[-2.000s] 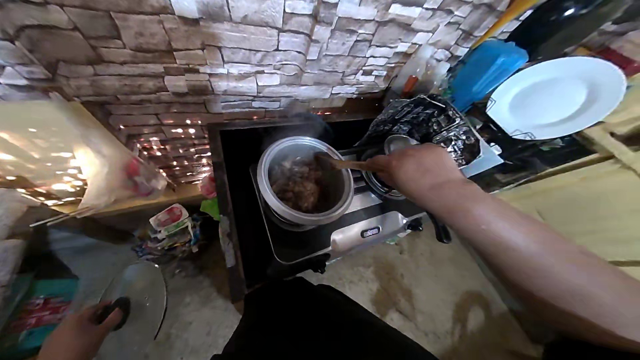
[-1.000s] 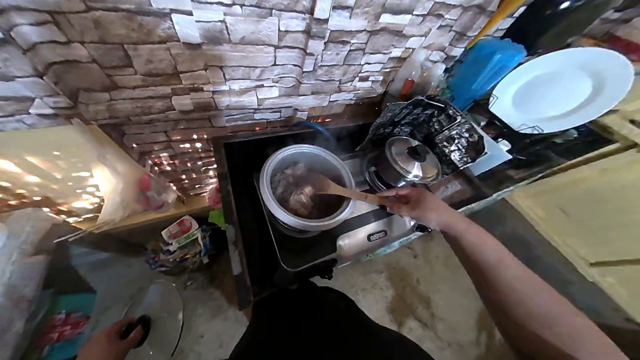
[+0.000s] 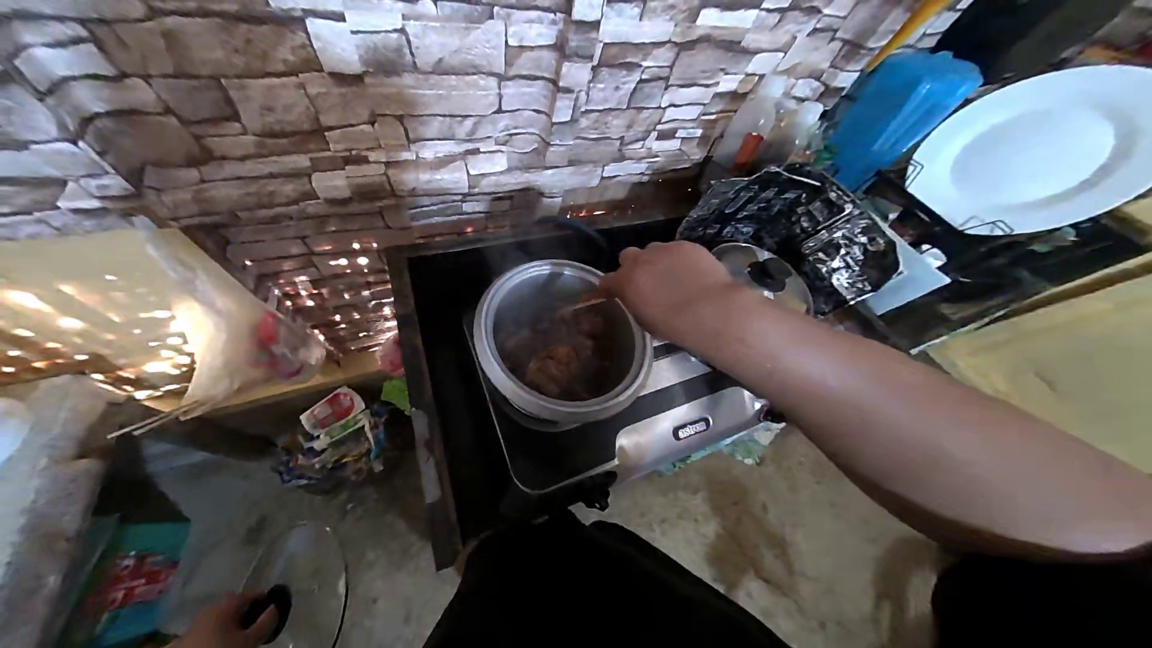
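Observation:
An open metal pot (image 3: 483, 346) with steaming pieces of browned food (image 3: 562, 360) stands on the left burner of a gas stove (image 3: 648, 441). Over the pot's right rim, my right hand (image 3: 666, 283) grips a wooden spoon (image 3: 589, 306); its lower end is down in the pot, blurred by steam. My left hand (image 3: 229, 621), low at the left edge of the view, holds a glass lid (image 3: 310, 576) by its black knob (image 3: 268, 612), away from the stove. A smaller lidded pot (image 3: 765, 270) on the right burner is partly hidden behind my right hand and forearm.
Crumpled foil (image 3: 846, 256) lies behind the smaller pot. A white plate (image 3: 1035, 148) and a blue plastic container (image 3: 900, 112) are at the back right. A stone-patterned wall (image 3: 405, 108) rises behind the stove. Wrappers (image 3: 337, 432) and a plastic bag (image 3: 225, 324) are at the left.
My right hand has moved from beside the smaller pot to over the large pot's rim, with the spoon held more steeply. My left hand still holds the glass lid.

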